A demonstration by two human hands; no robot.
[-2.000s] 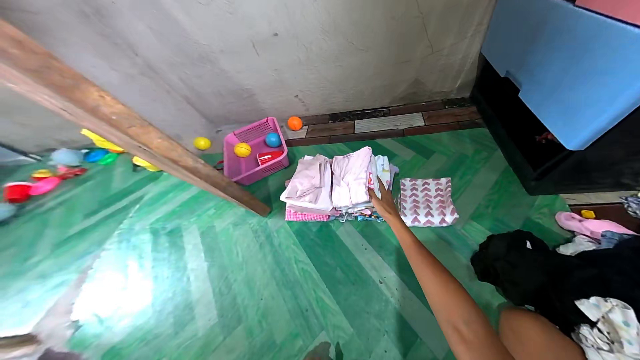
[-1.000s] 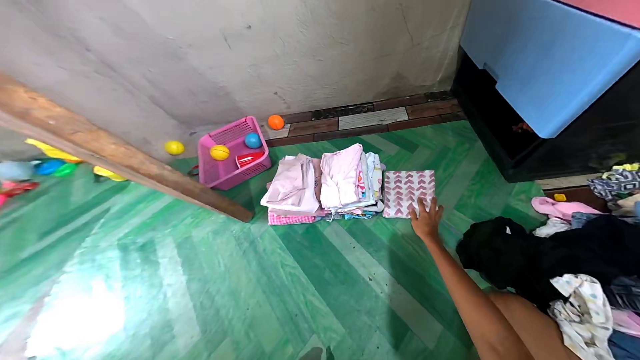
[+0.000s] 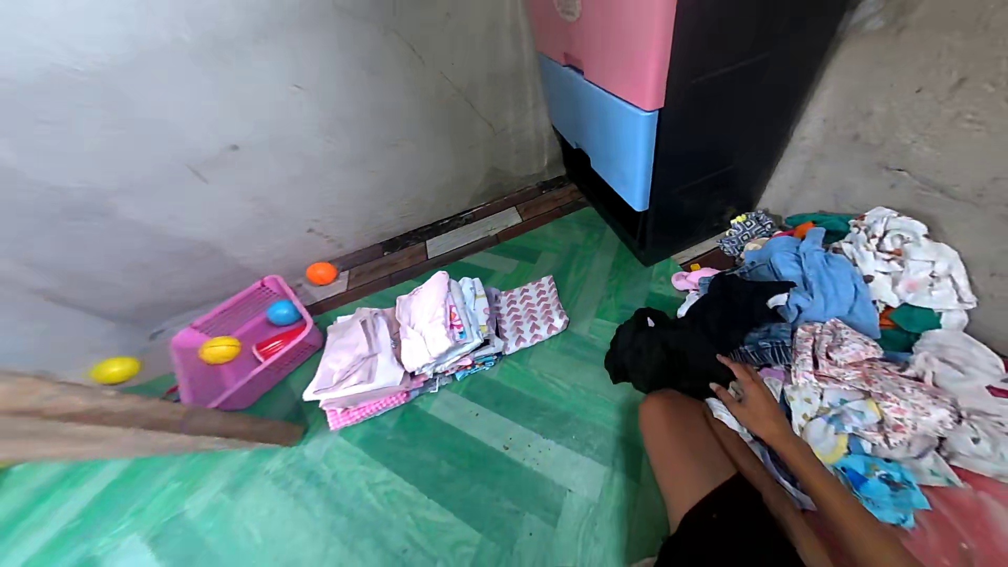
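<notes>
My right hand [image 3: 752,403] rests on the near side of a clothes pile, fingers apart, beside a black garment [image 3: 669,350] and a white cloth [image 3: 728,417]. Whether it pinches any cloth is unclear. My left hand does not show. Left of my knee, folded clothes [image 3: 358,358] lie in stacks on the green floor, pale pink pieces on top. A folded cloth with heart shapes [image 3: 531,315] lies against their right side. Behind my hand are a light blue garment [image 3: 819,276] and a floral garment [image 3: 874,378].
A pink plastic basket [image 3: 236,378] holds balls and a red item. An orange ball [image 3: 321,273] and a yellow ball [image 3: 116,370] lie outside it. A wooden post [image 3: 157,413] crosses the lower left. A drawer cabinet [image 3: 602,130] with pink and blue fronts stands by the wall.
My right hand has moved from the folded stacks to the heart-patterned cloth, then right to the clothes pile. The view has swung to the right.
</notes>
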